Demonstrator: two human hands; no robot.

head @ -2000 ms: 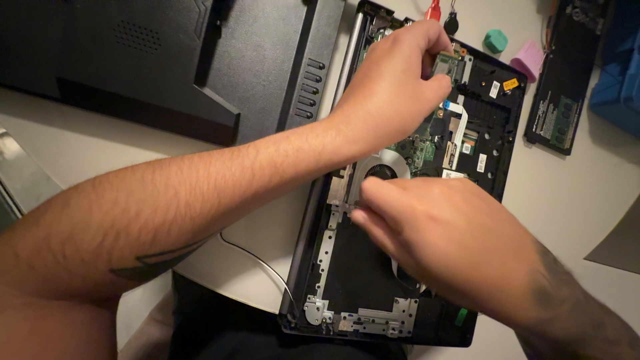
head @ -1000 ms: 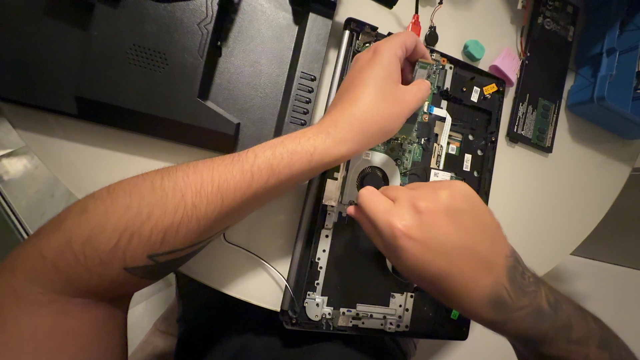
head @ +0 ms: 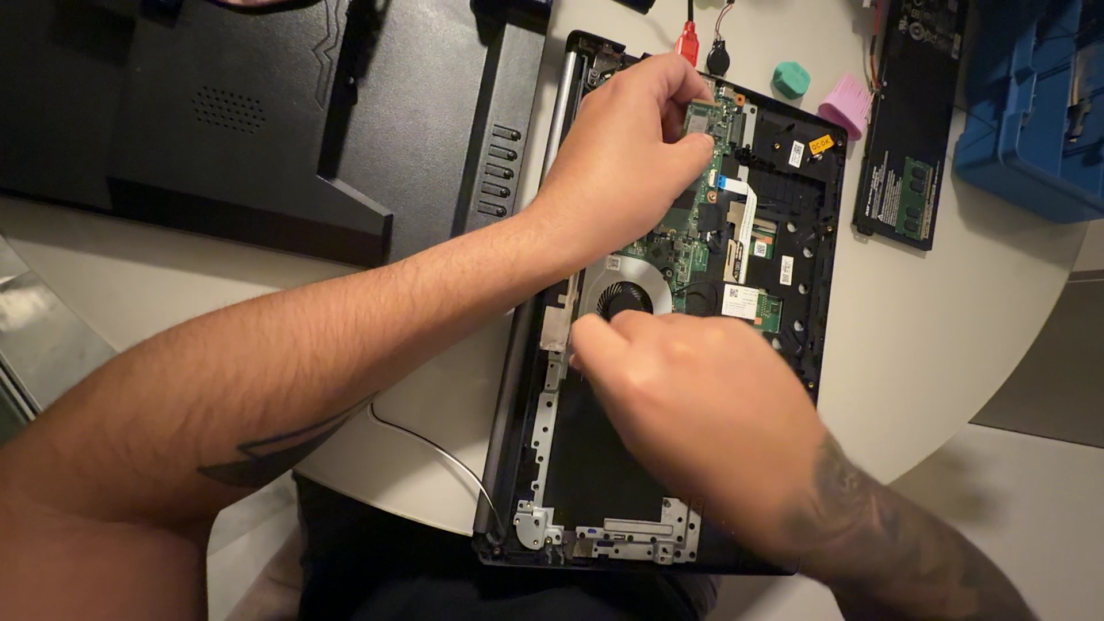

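Observation:
An opened laptop chassis (head: 595, 431) lies lengthwise on the table, its inside showing. My left hand (head: 634, 147) reaches to its far end, thumb and fingers around the edge of the green circuit board (head: 677, 237). Just nearer to me sits the round cooling fan (head: 624, 297). My right hand (head: 690, 397) is over the chassis beside the fan, fingers curled with their tips pointing down at the hinge side; whether it holds anything is hidden. A white ribbon cable (head: 744, 224) with a blue tab runs right of the board.
A large black device casing (head: 414, 112) lies at the left. Beyond the chassis are a red connector (head: 686, 43), a small black round part (head: 718, 57), a green piece (head: 791, 79) and a pink piece (head: 846, 105). A laptop battery (head: 906, 121) bearing a memory module (head: 915, 198) and a blue container (head: 1026, 129) stand right.
Both hands stay at nearly the same places on the laptop. The view has shifted slightly.

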